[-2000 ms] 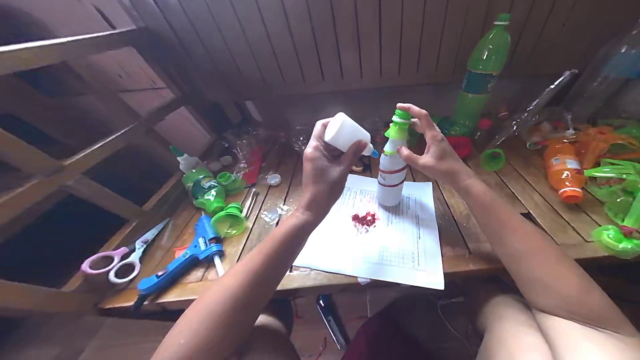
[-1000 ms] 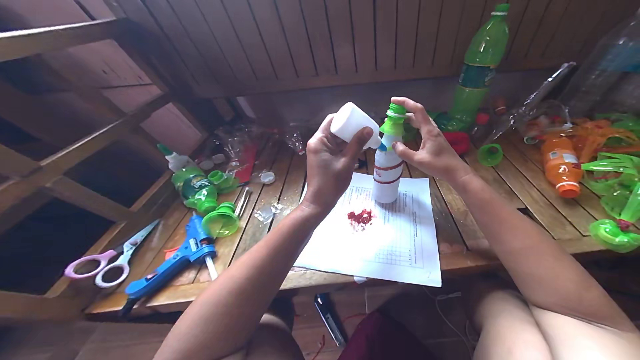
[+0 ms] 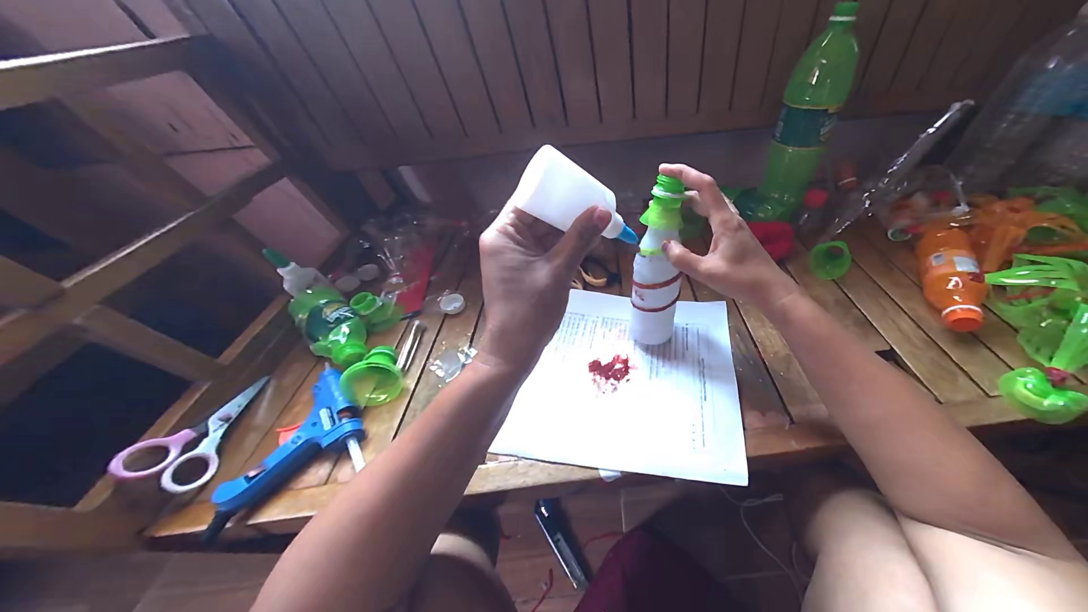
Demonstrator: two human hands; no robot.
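Note:
My left hand [image 3: 535, 272] is closed around a white squeeze glue bottle [image 3: 561, 191], tilted so its blue tip points down to the right. That tip is at the shoulder of a white bottle [image 3: 654, 293] with red bands and a green threaded neck; whether they touch, I cannot tell. My right hand [image 3: 722, 242] steadies this upright bottle, a finger on its top and the thumb at its shoulder. Beneath it lies a printed paper sheet [image 3: 637, 433], with a small heap of red glitter or flakes [image 3: 609, 371] left of the bottle's base.
At the left lie scissors [image 3: 200, 442], a blue hot glue gun [image 3: 319, 421] and cut green bottle parts [image 3: 374, 376]. A tall green bottle [image 3: 803, 127] stands behind on the right. An orange bottle [image 3: 950, 276] and green plastic strips [image 3: 1050, 297] lie on the slatted wooden table [image 3: 858, 348].
The glue bottle, more upended a second ago, is now tilted less steeply, its blue tip plainly in sight at the white bottle's shoulder. My right hand keeps its hold on that bottle.

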